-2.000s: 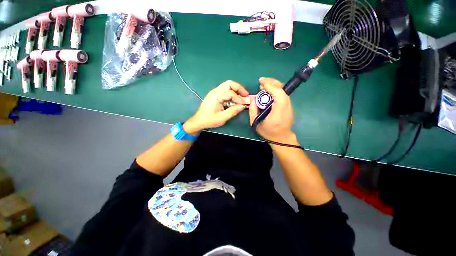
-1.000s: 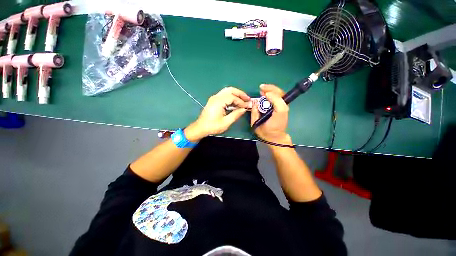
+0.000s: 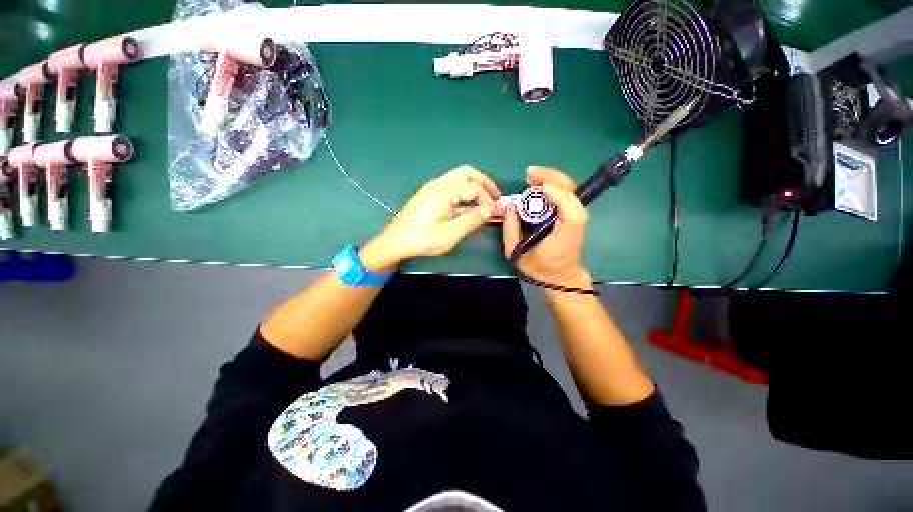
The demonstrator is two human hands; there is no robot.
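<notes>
A pink hair dryer body (image 3: 537, 205) is held between my two hands, its ringed round end facing up. My right hand (image 3: 553, 232) grips the body and also holds the soldering iron (image 3: 604, 178), whose metal tip points up and right, away from the body. My left hand (image 3: 440, 214) pinches the handle end with its fingertips. A thin solder wire (image 3: 352, 178) runs across the bench to my left hand. The fingers hide most of the handle and what is inside it.
Pink dryer bodies (image 3: 100, 150) stand in two rows at left. A clear bag (image 3: 190, 165) of dark parts has a dryer body on it. Another body (image 3: 536, 65) with wires lies ahead. A fume fan (image 3: 661, 62), soldering station (image 3: 786, 150) and cords are at right.
The camera view has shifted, so the bench items sit at different places in the picture. Both hands keep the same hold on the dryer body and the iron.
</notes>
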